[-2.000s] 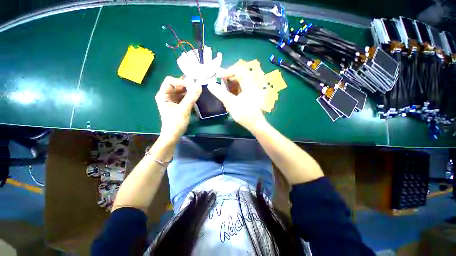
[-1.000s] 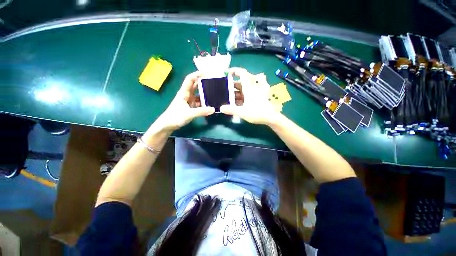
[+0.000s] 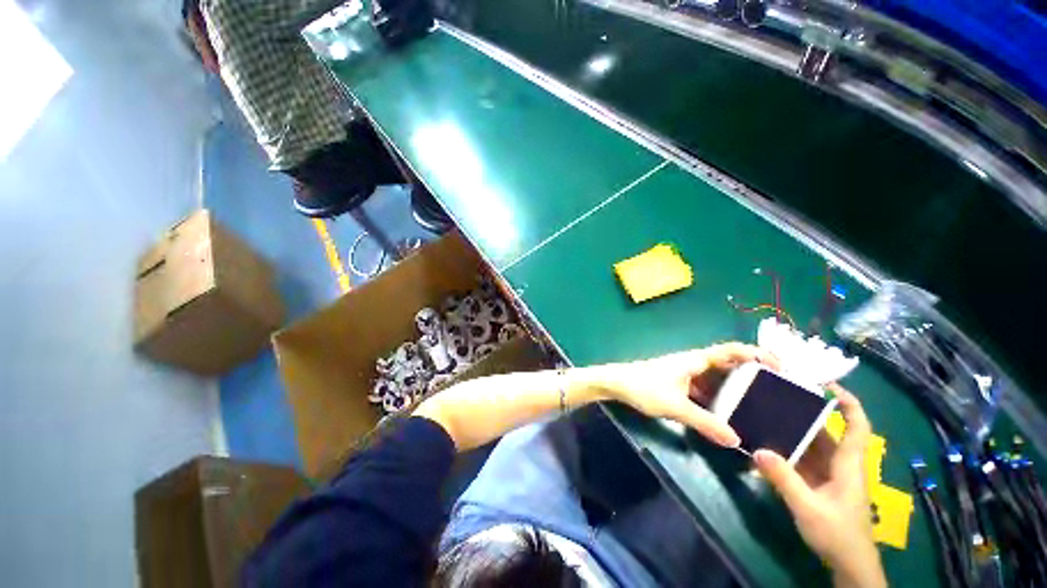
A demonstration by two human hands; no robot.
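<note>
A white plastic housing [image 3: 809,355] with a dark display module [image 3: 776,414] set in its face is held over the front part of the green mat. My left hand [image 3: 695,388] grips its left side, with the thumb at the screen's lower edge. My right hand [image 3: 829,482] grips its right side, with the thumb at the lower corner. Thin red wires [image 3: 764,308] and a flat cable with a blue end [image 3: 837,292] extend from the far side of the housing.
Yellow pieces lie in a stack [image 3: 653,273] and loose [image 3: 891,513] by my right hand. A clear bag [image 3: 918,333] and black cables [image 3: 947,505] lie right. A carton [image 3: 344,345] holds white-and-dark parts. A person [image 3: 276,80] sits far left.
The view has swung left, showing the carton and a person. The housing, earlier being worked on at its lower edge, is now held screen up, as one second ago, but tilted in view.
</note>
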